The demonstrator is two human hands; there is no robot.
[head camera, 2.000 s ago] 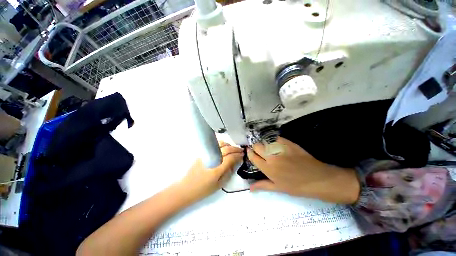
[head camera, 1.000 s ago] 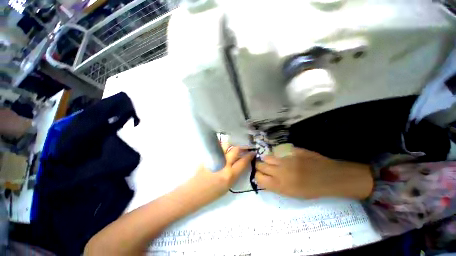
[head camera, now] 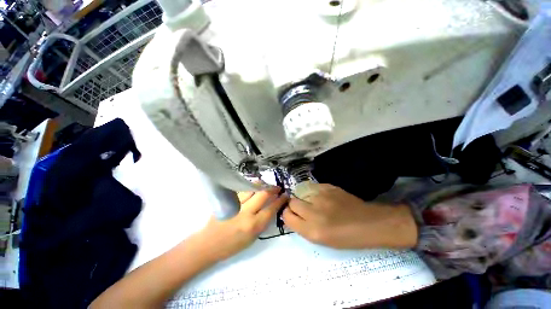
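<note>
The off-white sewing machine head point(head camera: 386, 78) stands over the work. The presser foot and needle area point(head camera: 281, 176) is at my fingertips, partly hidden. Dark fabric point(head camera: 386, 154) spreads under the machine arm to the right, and a narrow dark strip point(head camera: 280, 222) shows between my hands. My left hand point(head camera: 244, 220) is left of the needle, its fingertips pressed on the strip's edge. My right hand point(head camera: 323, 216) is close on the right, fingers bent onto the strip beside the tan-yellow tab point(head camera: 306, 188).
A heap of dark pieces point(head camera: 75, 205) lies at the left over a blue bin edge point(head camera: 45, 162). A wire-mesh rack point(head camera: 115, 51) stands behind. The grey-white lamp tube point(head camera: 223, 202) hangs by my left hand. White cloth with a dark square point(head camera: 524, 75) hangs at the right.
The view has shifted, and the machine head appears further left. Both hands stay at the needle. The dark piece between them now shows as a narrow strip, less spread than two seconds ago.
</note>
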